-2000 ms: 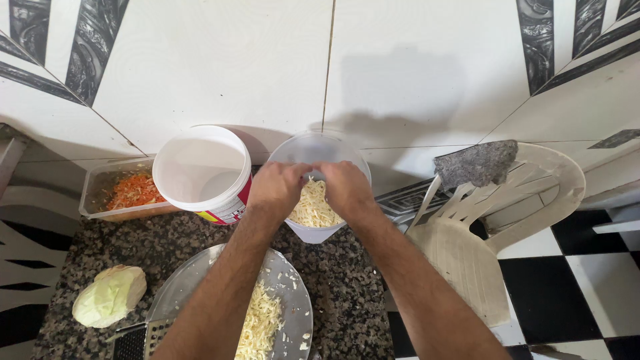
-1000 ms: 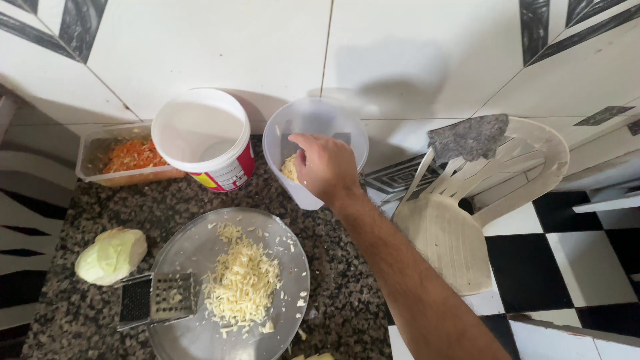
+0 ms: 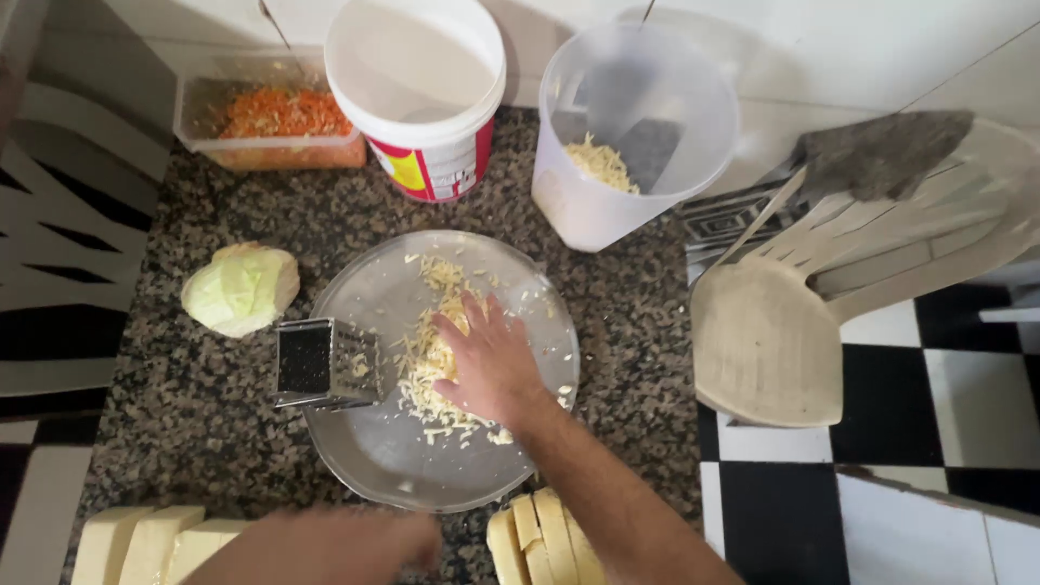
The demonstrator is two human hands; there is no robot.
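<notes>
My right hand [image 3: 487, 361] rests with spread fingers on a pile of grated cheese [image 3: 431, 390] on a round metal tray [image 3: 390, 463]. My left hand [image 3: 357, 540], blurred, is low in the view below the tray; whether it holds anything is unclear. A metal box grater [image 3: 329, 363] lies on its side across the tray's left rim. Behind the tray, a tall translucent plastic container [image 3: 585, 195] holds more grated cheese. Cheese blocks [image 3: 154, 544] lie at the lower left, partly behind my left arm, and cheese slices [image 3: 540, 540] lie beside my right forearm.
Part of a cabbage [image 3: 242, 290] sits left of the tray on the granite counter [image 3: 219, 455]. Behind are a plastic box of grated carrot [image 3: 280, 122] and a white bucket [image 3: 431, 154], near the tiled wall. A plastic chair [image 3: 768, 349] with a grey cloth [image 3: 886, 154] stands at the right.
My right hand has moved from the translucent container down to the grated cheese on the tray. My left hand, out of view a second ago, shows at the bottom. The view has tilted down.
</notes>
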